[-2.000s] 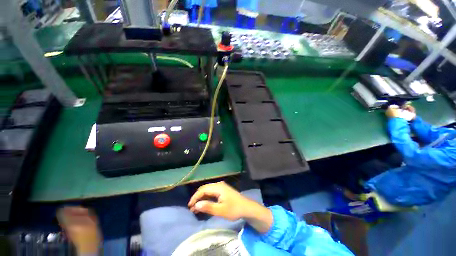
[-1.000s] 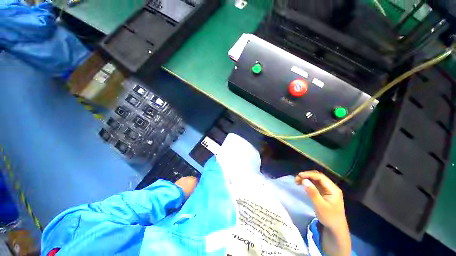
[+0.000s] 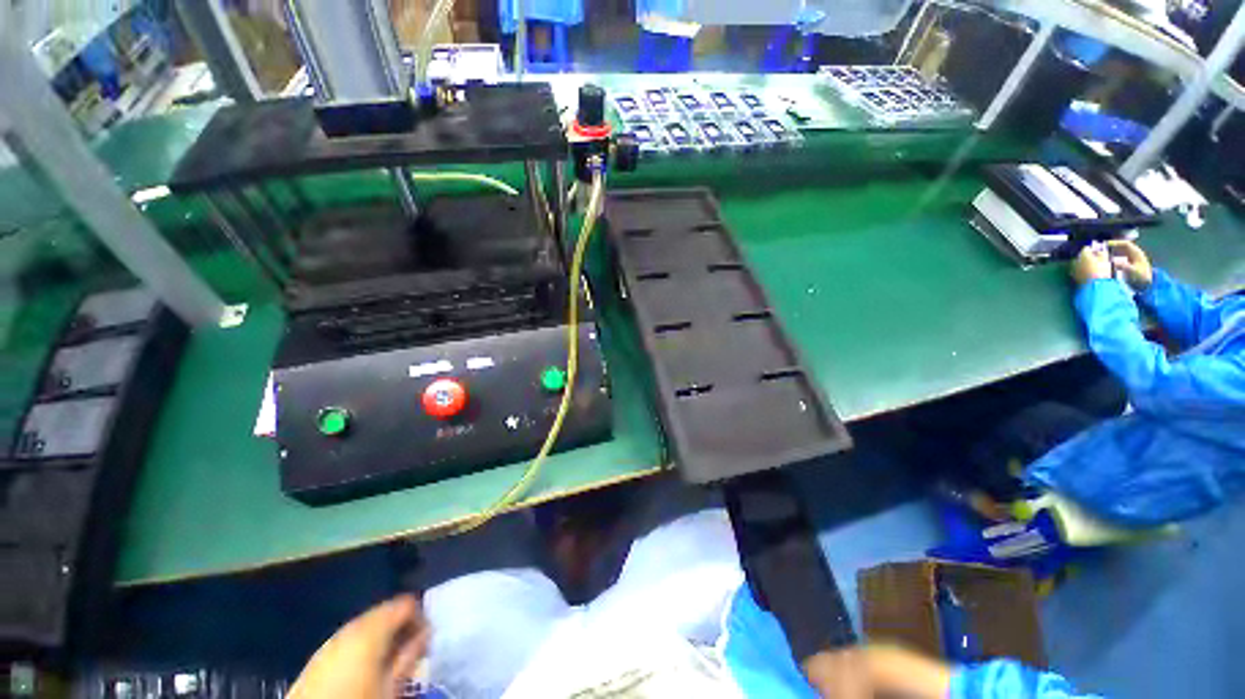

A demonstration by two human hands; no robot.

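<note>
A long black tray (image 3: pixel 785 560) is tilted between the bench edge and my lap. My right hand (image 3: pixel 867 672), blurred, is at its lower end and appears to grip it. My left hand (image 3: pixel 366 653) is at the bottom left above my lap, partly cut off, with bent fingers and nothing visible in it. The black press (image 3: pixel 423 246) stands on the bench; its control box (image 3: pixel 444 444) has two green buttons and a red one. A black turnover tray (image 3: pixel 724 328) with bare slots lies right of the press.
A black tray (image 3: pixel 82 382) with grey slabs is at left. A yellowish hose (image 3: pixel 580 273) hangs over the control box. Blister trays (image 3: pixel 703 116) are at the back. An open cardboard box (image 3: pixel 949 615) is on the floor. A blue-sleeved person (image 3: pixel 1147 396) works at right beside stacked trays (image 3: pixel 1065 212).
The view swung down left over floor trays, then back to the press. My left arm, earlier reaching low, is back near my lap. The tilted black tray now shows at my right hand.
</note>
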